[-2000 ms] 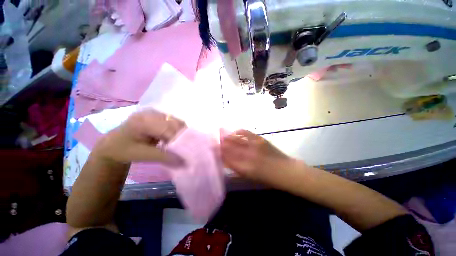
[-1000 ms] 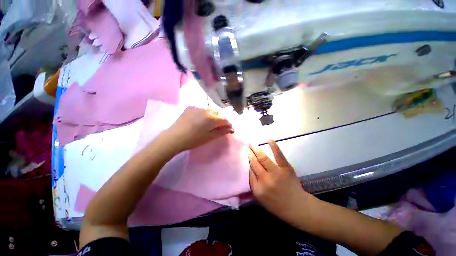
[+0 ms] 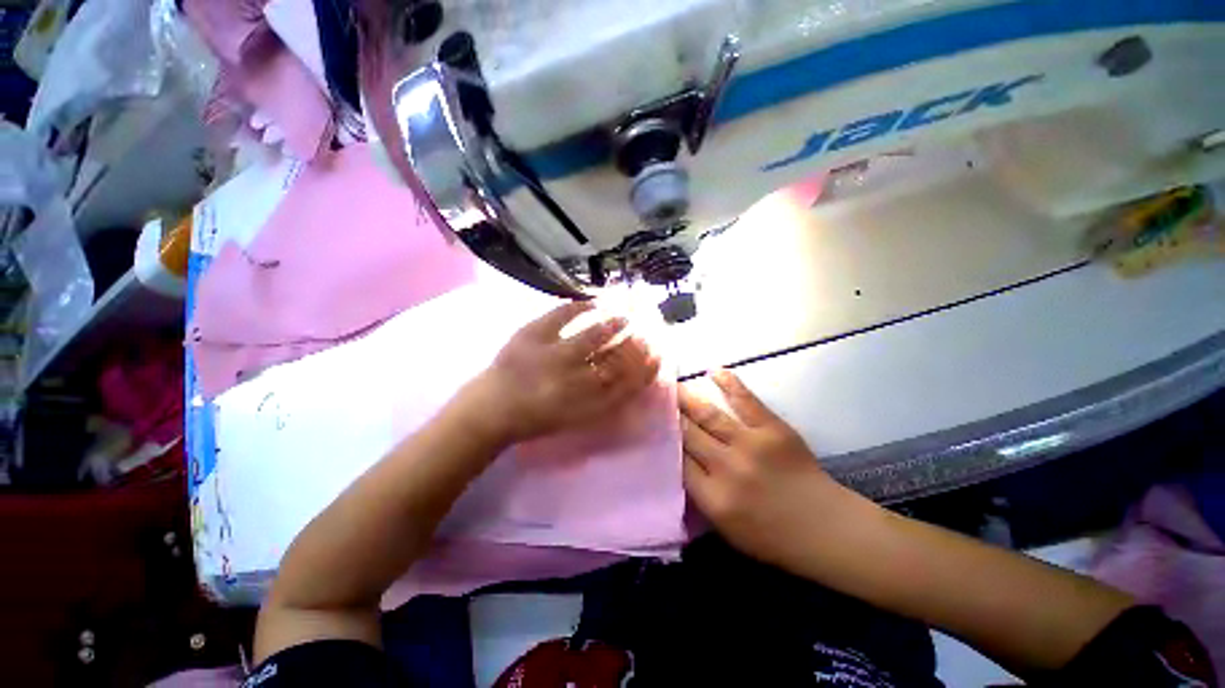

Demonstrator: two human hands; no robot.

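A pink garment panel (image 3: 598, 484) lies on the white table in front of the needle area, its lower edge at the table's front. My left hand (image 3: 571, 370) lies on its upper part, fingers bent, close to the bright light. My right hand (image 3: 739, 464) lies at the panel's right edge, fingertips against it. The lockstitch machine head (image 3: 860, 81) is above. Its chrome guard (image 3: 464, 182) and the glare hide the needle and presser foot.
A stack of cut pink panels (image 3: 336, 262) lies left of the machine head, with fabric bundles (image 3: 269, 74) behind. The tension assembly (image 3: 658, 168) sits on the machine front. A yellow-green object (image 3: 1162, 222) lies at the right. The table's grey front edge (image 3: 1021, 437) curves below.
The loose pink piece held up between my hands has been laid flat, then squared at the needle area. My left hand has moved up and right. The view has shifted and tilted.
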